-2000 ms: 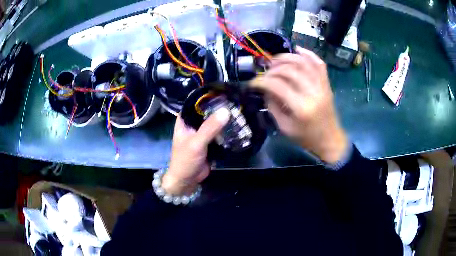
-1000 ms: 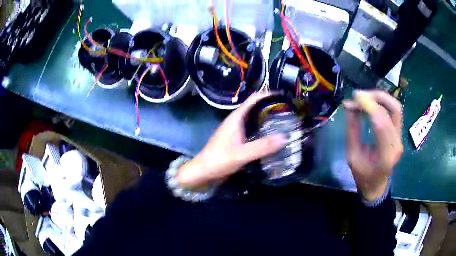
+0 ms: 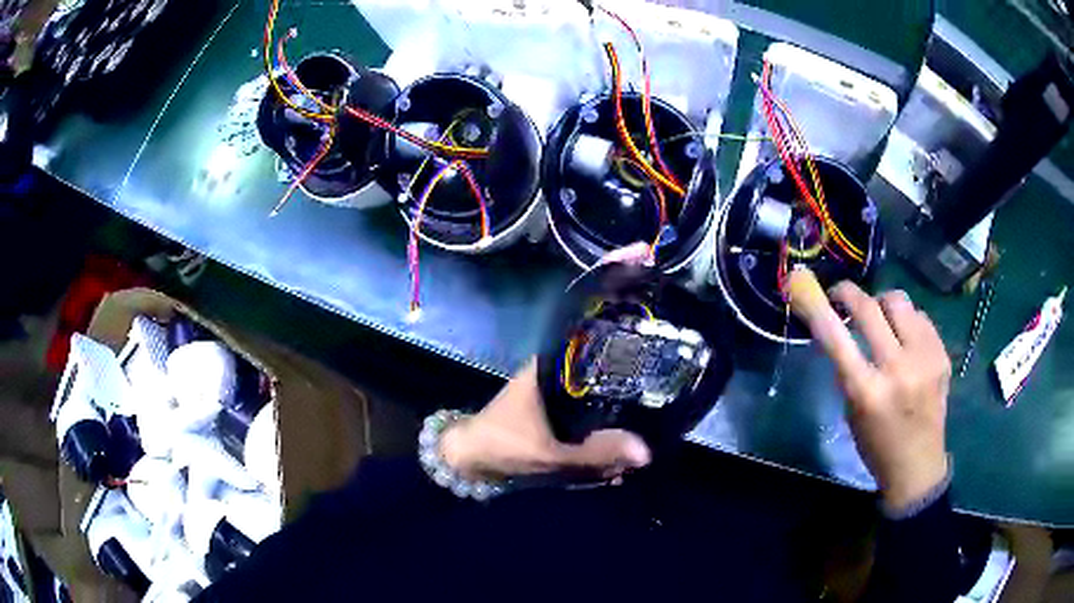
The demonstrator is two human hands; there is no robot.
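My left hand [image 3: 518,430] holds a black camera head [image 3: 630,436], its open side up, with a silvery board [image 3: 642,363] and a yellow-orange wire loop inside. My right hand [image 3: 889,377] is at the near rim of the rightmost camera housing [image 3: 760,283]. Its index fingertip, which looks yellowish, is by thin leads there; whether it grips one I cannot tell. Red and orange wires [image 3: 801,177] rise from this housing. More black-inside housings [image 3: 601,224] with coloured leads stand in a row to the left.
A black upright device [image 3: 1001,147] stands on a white-grey block behind right. A dark thin tool [image 3: 978,330] and a white tube [image 3: 1028,351] lie at the right. A carton [image 3: 286,430] of white and black cameras is below left. The green bench's front edge curves below the row.
The view has shifted, moving the row rightward and down in the picture. My right hand has come to the rightmost housing. My left thumb has moved off the board to the head's near side.
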